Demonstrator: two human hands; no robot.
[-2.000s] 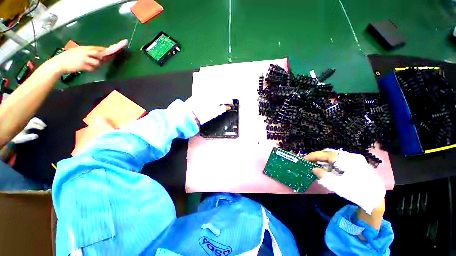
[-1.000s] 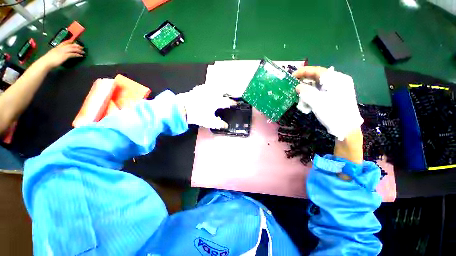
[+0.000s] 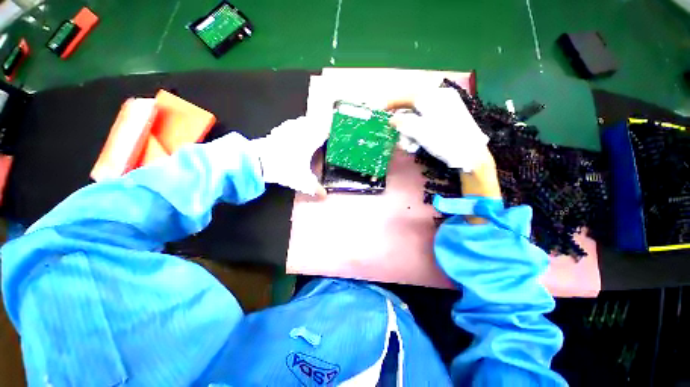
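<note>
A green circuit board [image 3: 361,142] lies over a black plastic housing [image 3: 354,184] on the pink work sheet [image 3: 355,234]. The housing's lower edge shows below the board; the rest is hidden. My left hand [image 3: 293,157], in a white glove, holds the housing at its left side. My right hand [image 3: 442,128], gloved with bare fingertips, grips the board at its upper right edge. Whether the board is seated in the housing cannot be told. A heap of black toothed strips [image 3: 541,178] lies right of my right hand.
A parts box [image 3: 624,185] full of toothed strips stands at right. A boarded housing [image 3: 219,29] and a closed black block [image 3: 587,54] sit on the green belt [image 3: 431,34]. Foam pads [image 3: 178,121] lie at left. Boards stand in the black bin [image 3: 605,325] at lower right.
My right hand has brought the board from the lower right, raised it, and moved it left over the housing. My left hand has shifted to the housing's left side. The neighbour's arm has left view.
</note>
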